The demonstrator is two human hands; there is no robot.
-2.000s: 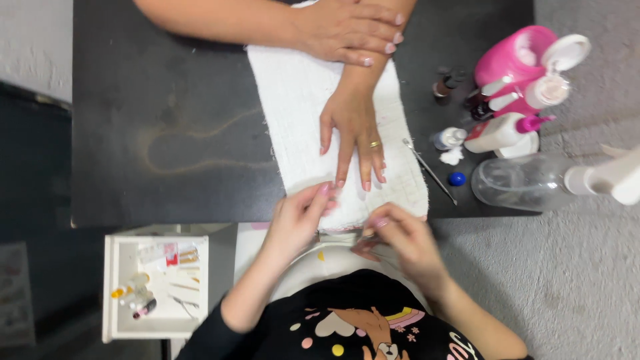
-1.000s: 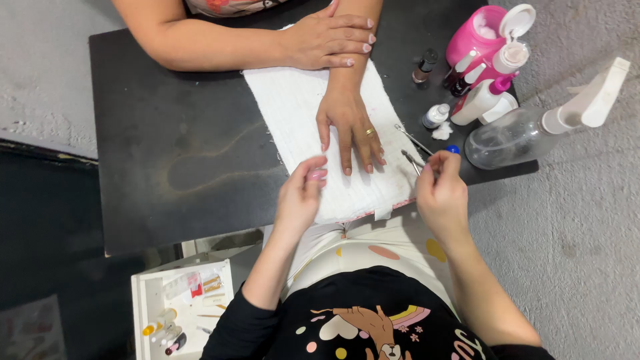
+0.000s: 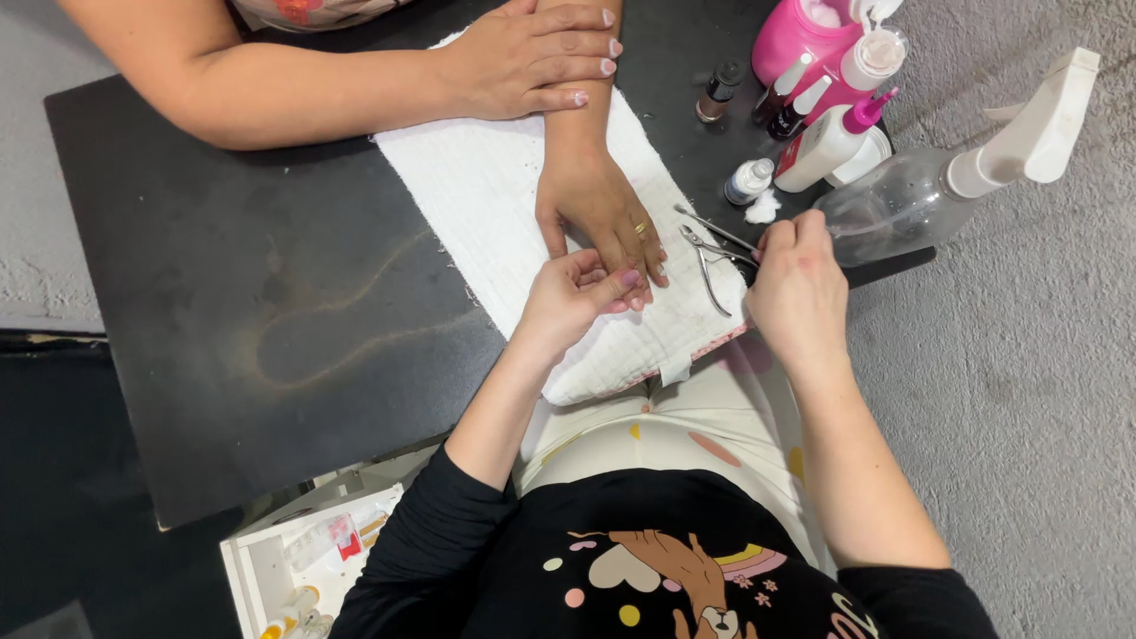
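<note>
My left hand pinches the fingertips of another person's hand, which wears a gold ring and lies on a white towel. My right hand is at the towel's right edge, its fingers closed around the end of a metal manicure tool, probably a cuticle pusher. Beside that tool lie metal cuticle nippers, with their handles spread on the towel. The person's other hand rests across the forearm. A cotton piece sits near a small white bottle.
At the right stand a clear spray bottle, a white bottle with a pink nozzle, a pink container and nail polish bottles. An open white drawer with supplies is below the black table.
My left hand has moved onto the other person's fingertips. My right hand, near my lap two seconds ago, is now over the tools at the right. The nippers now show on the towel.
</note>
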